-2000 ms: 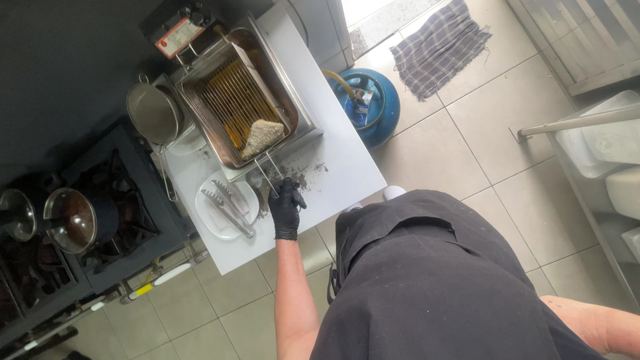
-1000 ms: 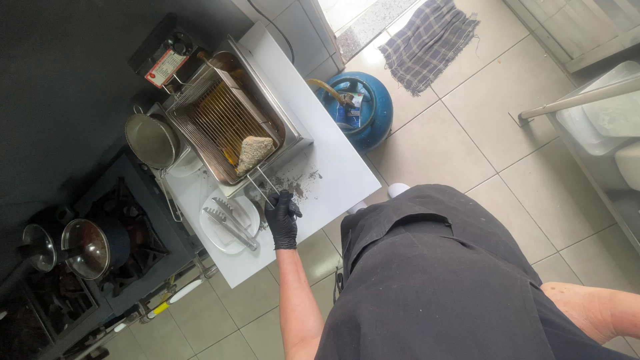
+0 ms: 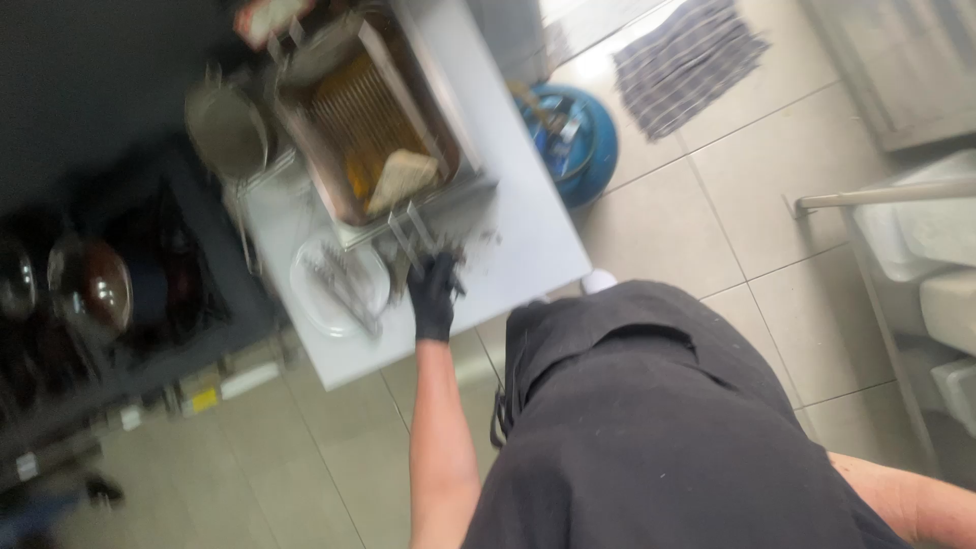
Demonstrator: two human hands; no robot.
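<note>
My left hand [image 3: 433,296], in a black glove, is closed on the wire handle [image 3: 412,235] of a fryer basket [image 3: 381,91]. The basket sits in a steel fryer [image 3: 324,179] holding yellowish-brown oil. A pale, coated piece of food [image 3: 404,179] lies at the basket's handle end. Beside my hand, metal tongs [image 3: 347,293] rest on a white plate [image 3: 309,306]. Dark crumbs [image 3: 469,248] are scattered on the white table near the handle. Of my right arm only the forearm shows at the lower right; the hand is out of view. The picture is blurred by motion.
The white table [image 3: 526,263] has a blue gas cylinder [image 3: 591,152] beside it. A strainer [image 3: 229,130] lies next to the fryer. Left stands a stove [image 3: 171,320] with lidded pots [image 3: 90,286]. A checked cloth [image 3: 686,61] is on the tiled floor; a rack with white containers [image 3: 942,221] stands right.
The view has shifted and blurred. My left hand stays at the basket's handle, and the basket and the food in it show no plain change.
</note>
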